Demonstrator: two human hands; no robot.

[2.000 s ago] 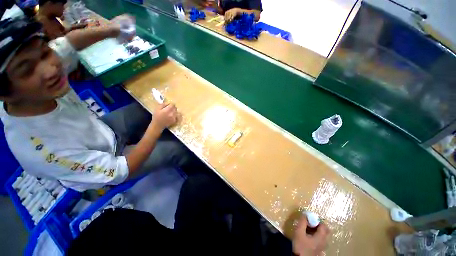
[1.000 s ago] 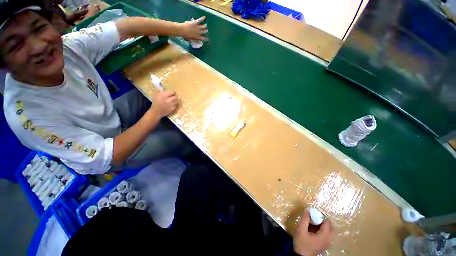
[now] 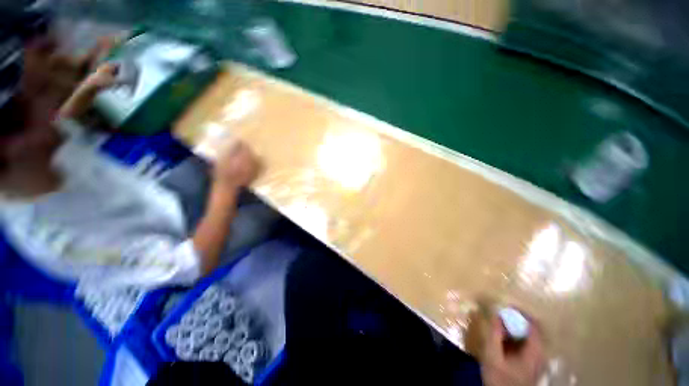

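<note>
My right hand (image 3: pixel 508 354) is at the bench's near edge, lower right, closed around a white squeeze bottle (image 3: pixel 515 323) whose rounded end shows. My left hand is not in view. A white-grey molded housing (image 3: pixel 610 166) is on the green belt at right, blurred. Another whitish housing (image 3: pixel 270 44) is on the belt at upper left. The left blue crate (image 3: pixel 273 365) holds rows of upright housings (image 3: pixel 215 332) beside my dark-clothed leg. The frame is blurred.
The brown, film-covered bench (image 3: pixel 423 203) runs diagonally beside the green conveyor belt (image 3: pixel 453 98). A seated coworker (image 3: pixel 98 219) at left rests a hand on the bench holding something white. A green crate (image 3: pixel 162 90) stands at the bench's far left. A small white item (image 3: pixel 677 292) is at the right edge.
The view has shifted. The belt housing appears farther right, and a housing now lies on the belt near the green crate. The coworker's reaching arm has drawn back from the belt.
</note>
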